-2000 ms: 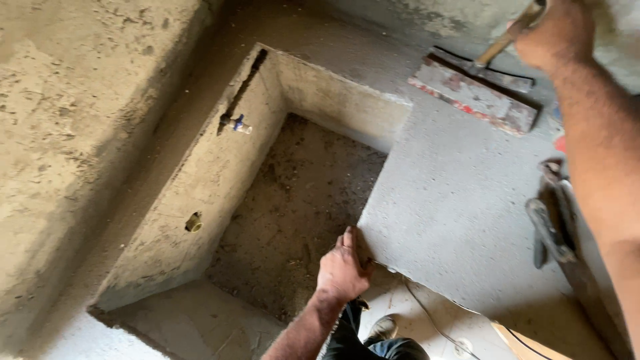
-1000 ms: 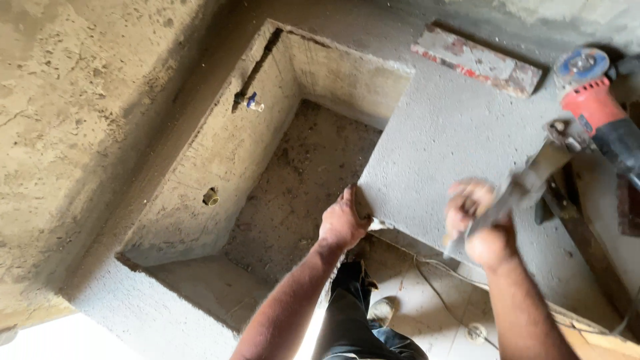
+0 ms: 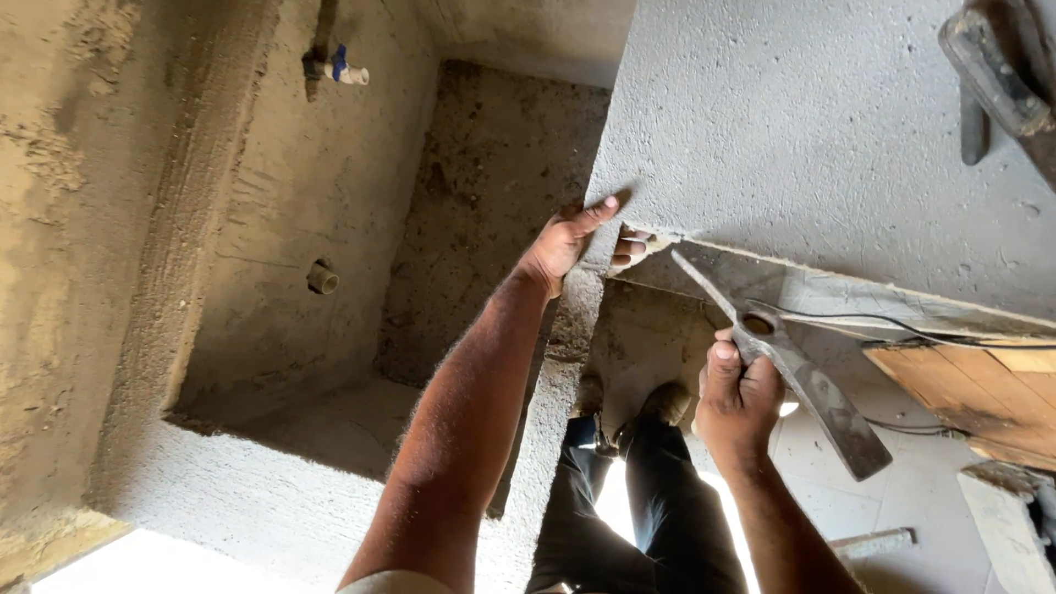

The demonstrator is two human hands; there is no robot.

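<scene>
My left hand rests on the narrow concrete rim where it meets the grey slab. Its thumb lies on top and its fingertips show over the outer side. To the right, below the slab's edge, my right hand grips a metal pick or mattock head with an eye in its middle. No handle shows in the eye. The pointed end is close to the slab's corner, and the wide blade points down to the right.
Left of my left arm is a deep concrete basin with a blue-handled valve and a pipe stub in its wall. Pliers or a similar tool lie on the slab. Below are a black cable, wooden boards and my shoes.
My right hand has gone from the slab's far end, by the trowel, down to the slab's near edge with the metal head. My left hand stays at the corner. The view has moved closer.
</scene>
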